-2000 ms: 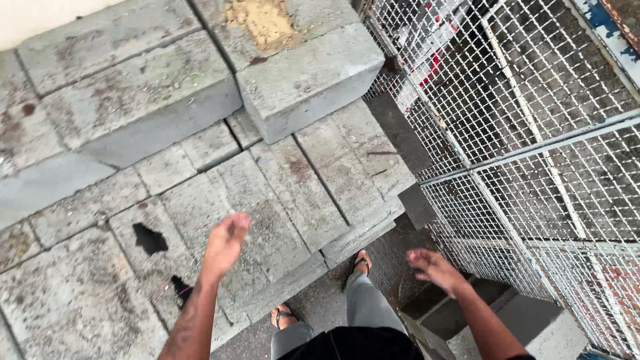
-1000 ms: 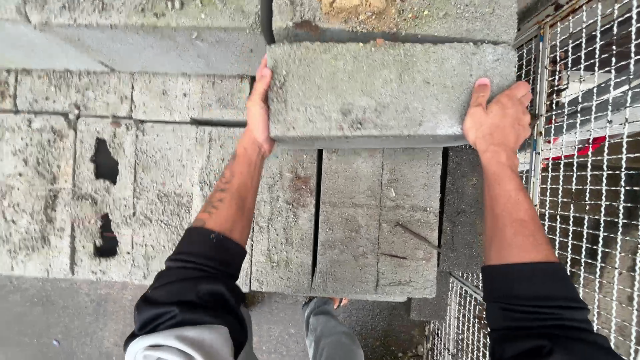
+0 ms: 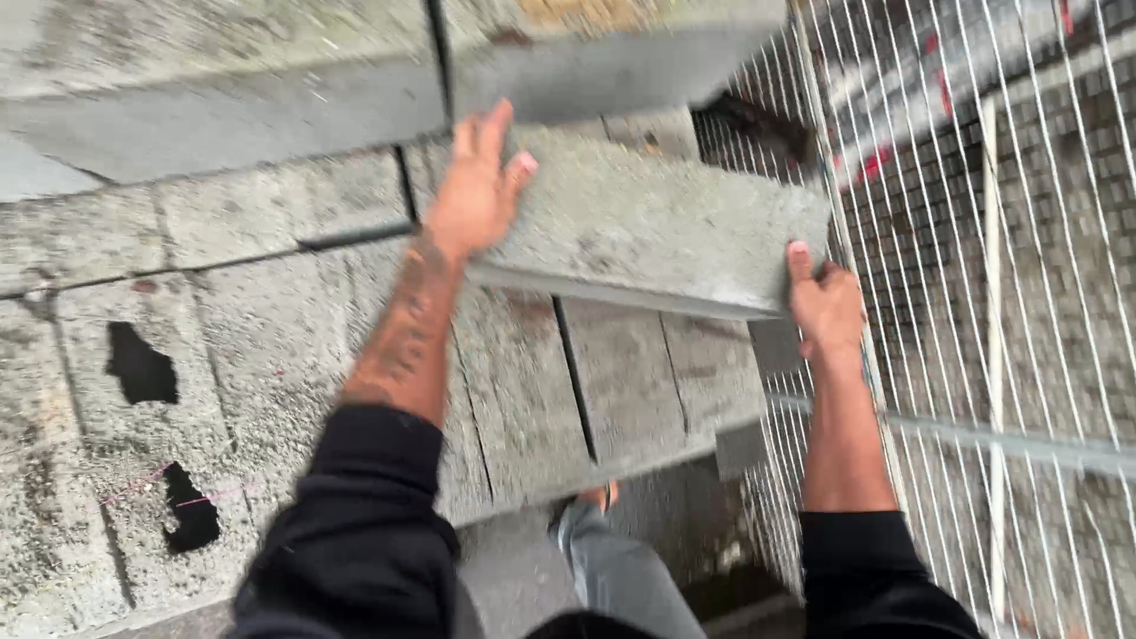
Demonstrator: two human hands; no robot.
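Note:
A grey concrete block lies tilted across the lower layer of stacked blocks, its right end nearer to me. My left hand rests at its left end, fingers spread and pointing away, thumb over the block's corner. My right hand grips the right end, with the thumb on the top face and the fingers around the end, close to the wire mesh. Behind it sits a higher row of blocks. The undersides of both hands are hidden.
White wire mesh fencing stands along the right side. Two dark holes show in a block at the left. My foot is on the ground below the stack's front edge.
Two seconds ago both hands were off the blocks; one second ago they held the block by its ends, against the upper row. The block has since come away from that row and turned askew.

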